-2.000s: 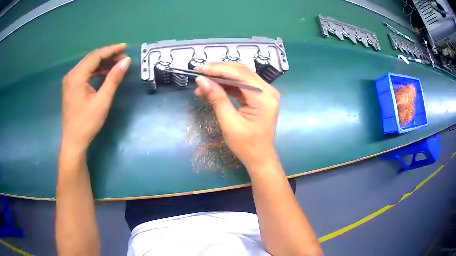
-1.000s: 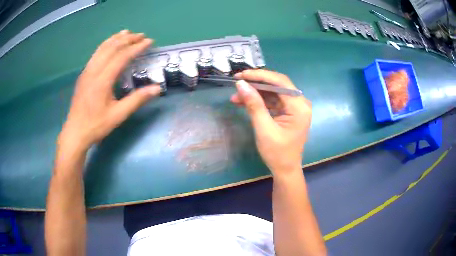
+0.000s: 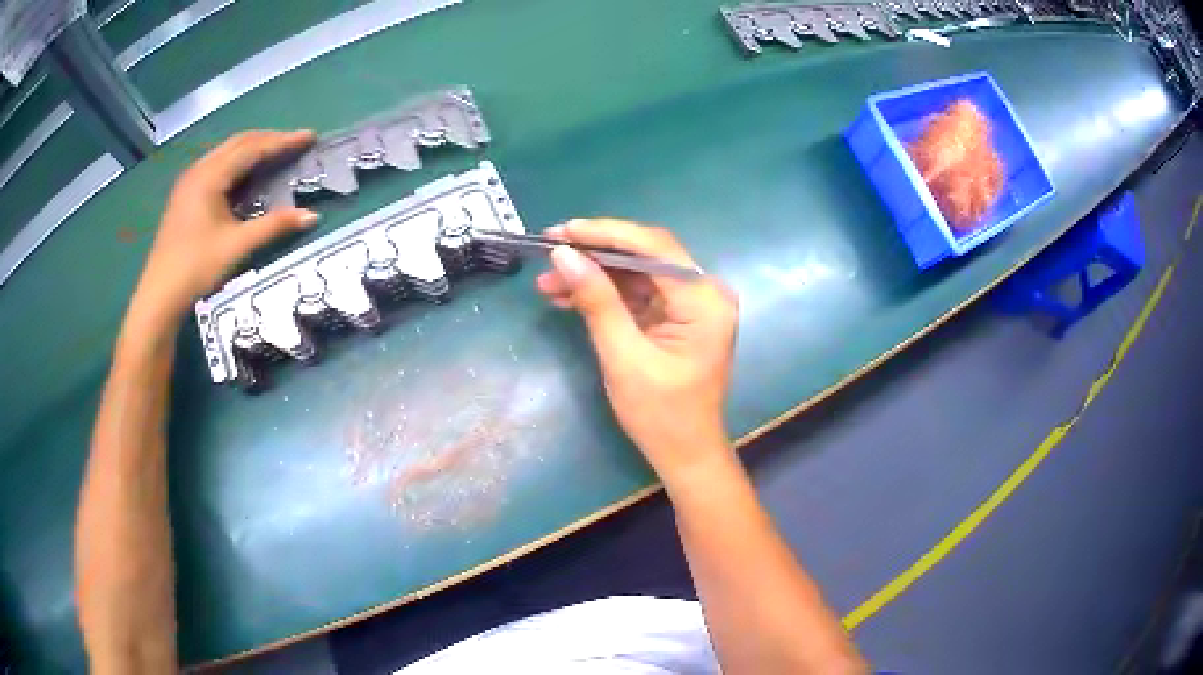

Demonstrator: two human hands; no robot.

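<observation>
A stack of grey comb-shaped castings (image 3: 350, 270) lies tilted on the green bench, its scalloped edge towards me. Behind it is a single grey casting (image 3: 376, 148); my left hand (image 3: 218, 218) has thumb and fingers around its left end. My right hand (image 3: 647, 317) holds thin silver tweezers (image 3: 594, 252) like a pen. Their tips are near the seat at the stack's right end; whether they grip anything is too small to tell. Loose fine orange pieces (image 3: 442, 455) are scattered on the bench in front of the stack.
A blue bin (image 3: 887, 162) with an orange mass (image 3: 960, 165) stands on the bench at right. More grey castings (image 3: 805, 24) lie at the back right. A blue stool (image 3: 1088, 270) stands below the bench edge at right. Metal rails (image 3: 251, 92) run behind at left.
The view has turned. My left hand has moved from the stack's left end to a single casting, now apart behind the stack. My right hand with the tweezers stays at the stack's right part.
</observation>
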